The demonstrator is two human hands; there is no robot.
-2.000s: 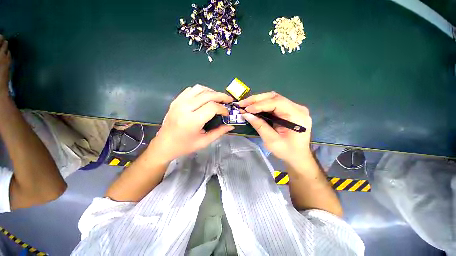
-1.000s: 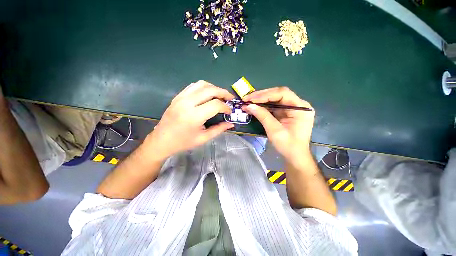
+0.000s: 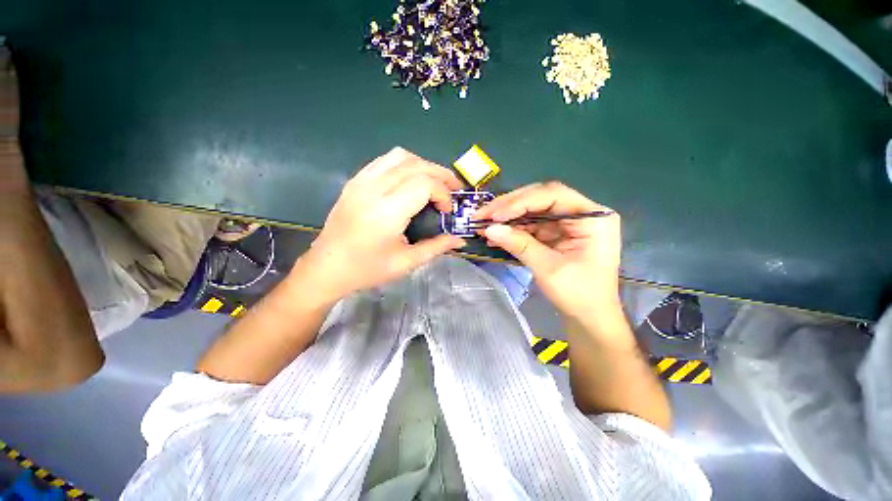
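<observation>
The device housing (image 3: pixel 458 213), a small dark blue and white square, is at the front edge of the bench. My left hand (image 3: pixel 377 220) holds it by its left side, with the thumb low and the fingers at the top. My right hand (image 3: pixel 556 240) holds a slim black tool (image 3: pixel 567 215), likely tweezers, between thumb and fingers, its tip over the housing. The fingertips hide the housing's right side. A yellow-and-white battery (image 3: pixel 476 166) lies tilted just above the housing's upper edge. Any leads between them are too small to tell.
On the dark green bench (image 3: pixel 264 117) lie a pile of dark wired components (image 3: pixel 430 44) and, right of it, a pile of small cream pieces (image 3: pixel 578 67). A person's arm (image 3: pixel 39 274) is at the left edge. Another person's grey clothing (image 3: pixel 802 391) is at the lower right.
My right hand and the tool tip have moved slightly down over the housing, so more of its upper part shows. The camera view has shifted a little.
</observation>
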